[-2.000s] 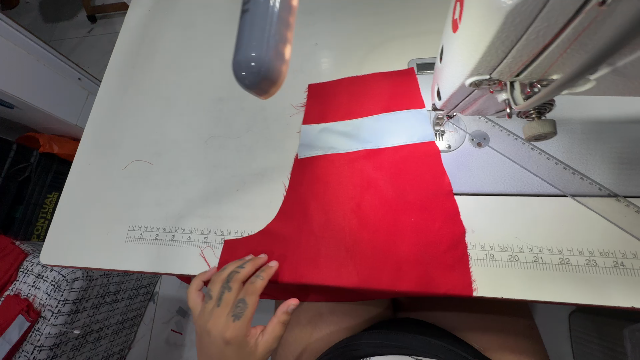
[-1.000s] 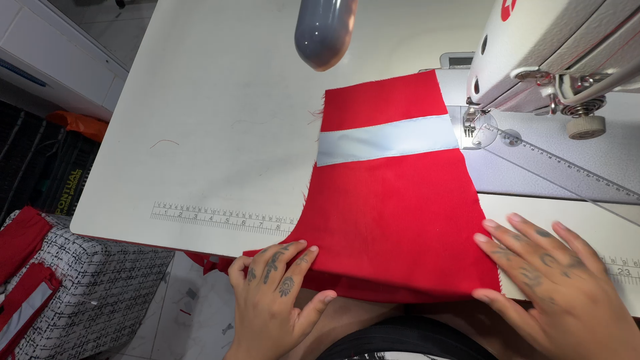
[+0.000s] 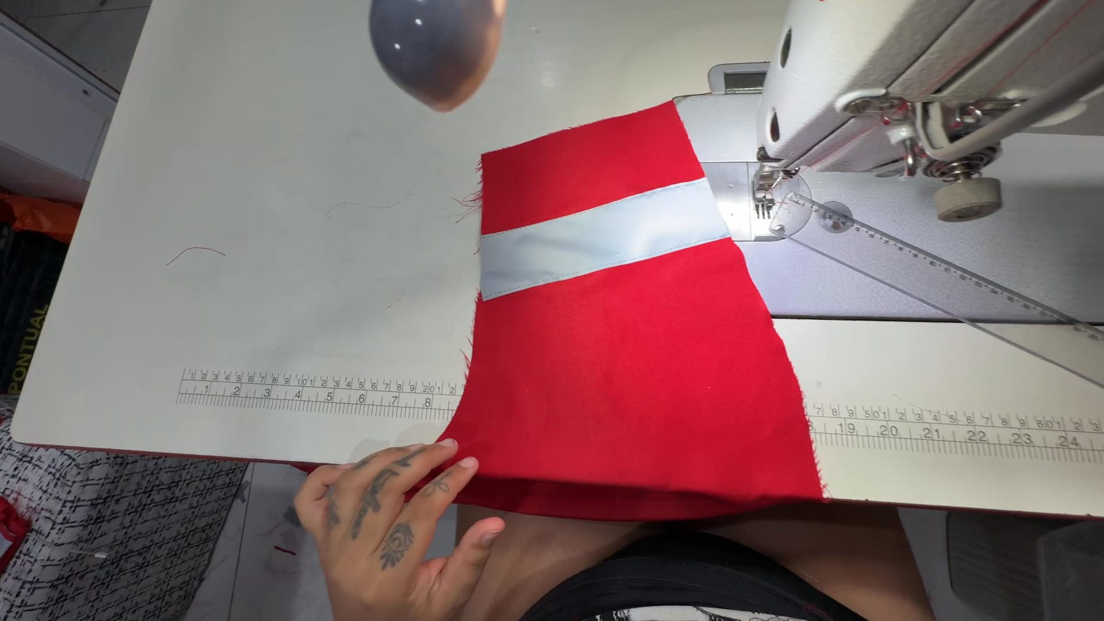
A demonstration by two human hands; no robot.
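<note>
A piece of red fabric [image 3: 621, 379] lies over the front edge of the sewing table, its left side frayed. Across its upper part runs a pale, shiny stitched strip [image 3: 604, 237]. My left hand [image 3: 392, 526] rests at the fabric's lower left corner, fingertips touching it and fingers spread, with nothing visibly gripped. My right hand is out of the frame. Just right of the fabric's upper edge stands the needle and presser foot [image 3: 766, 194] of a white sewing machine [image 3: 871, 69]; the fabric is not under the foot.
A clear plastic ruler [image 3: 931, 276] lies on the machine bed at the right. A rounded grey object [image 3: 437, 47] hangs into view at the top. Measuring scales are printed along the front of the table [image 3: 259, 259]. Below left is a black-and-white patterned cloth surface [image 3: 129, 509].
My right hand, at the fabric's lower right one second ago, has left the view. My left hand remains at the lower left corner of the fabric.
</note>
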